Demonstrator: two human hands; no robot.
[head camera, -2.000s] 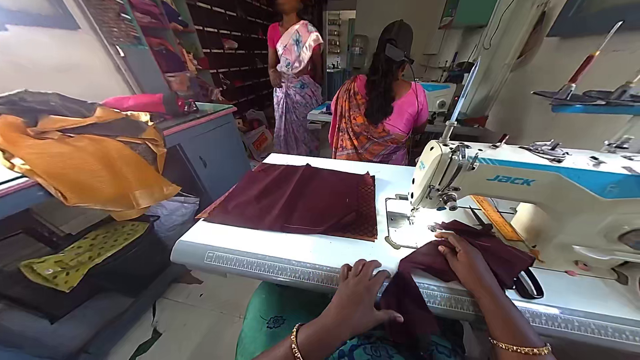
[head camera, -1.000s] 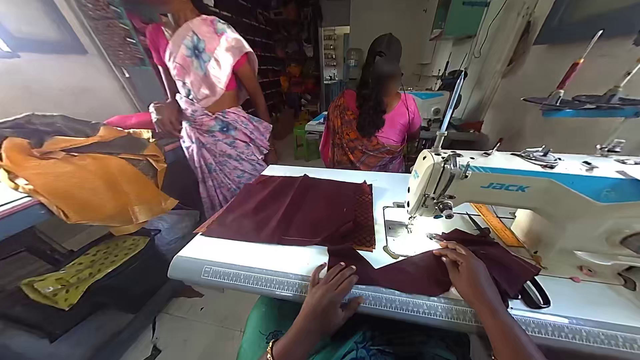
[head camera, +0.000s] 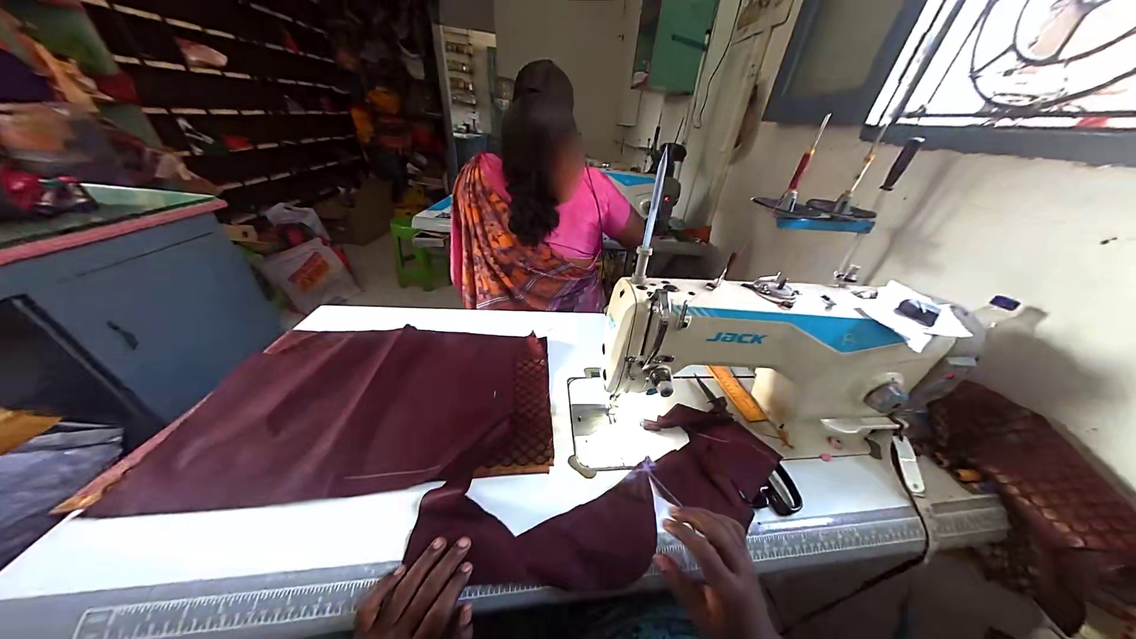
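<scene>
My left hand (head camera: 417, 590) rests at the table's front edge, its fingertips on the left end of a curved maroon fabric piece (head camera: 586, 537). My right hand (head camera: 710, 568) is beside the right part of that fabric, fingers bent near its edge; whether it pinches anything is unclear. More of the maroon cloth lies bunched in front of the Jack sewing machine (head camera: 763, 328), close to its lit needle plate (head camera: 599, 435). At left lies a large maroon cloth (head camera: 337, 408) over patterned fabric.
An orange ruler (head camera: 737, 393) and scissors lie under the machine arm. Black scissor handles (head camera: 783, 491) show right of the fabric. A measuring scale (head camera: 231, 612) runs along the table's front edge. A person (head camera: 541, 204) sits beyond the table. Patterned maroon cloth (head camera: 1038, 479) hangs at right.
The curved maroon piece now lies spread nearer the table's front edge. Both hands are lower, toward the front edge. The standing person has left the view, which has turned right.
</scene>
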